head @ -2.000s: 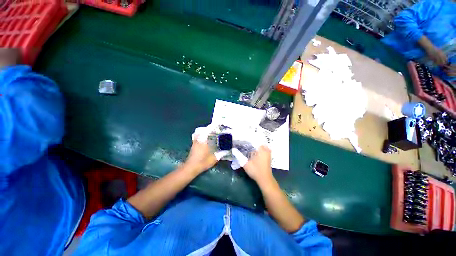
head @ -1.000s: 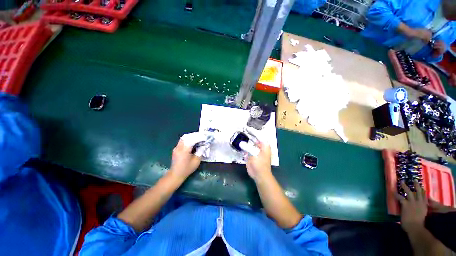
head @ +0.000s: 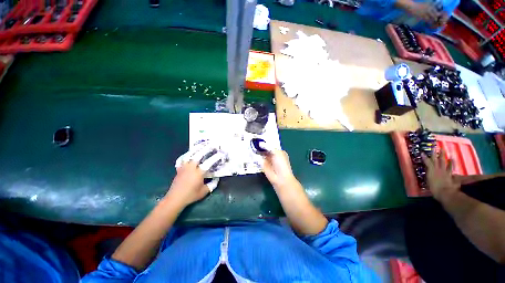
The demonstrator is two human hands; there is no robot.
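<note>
A white paper sheet [head: 230,124] with dark smudges lies on the green bench. My left hand [head: 191,176] is palm down at its lower left, fingers spread, with white coverings on the fingertips. A dark spot shows by the thumb; I cannot tell if the hand holds anything. My right hand [head: 277,164] holds a dark watch head [head: 258,145] with a shiny rim over the sheet's right part. A dark container with a round silvery top [head: 251,114] stands at the sheet's upper right.
A grey post [head: 237,61] rises behind the sheet, beside an orange-red box [head: 260,70]. Single watch heads lie left [head: 63,136] and right [head: 317,157]. White pieces [head: 315,77] cover the brown board. Another person's hand [head: 441,174] is at the right red tray [head: 462,152].
The view has shifted to the right. My left hand has opened out flatter over the sheet. My right hand still holds a watch head. Another person's hand has come to the right tray.
</note>
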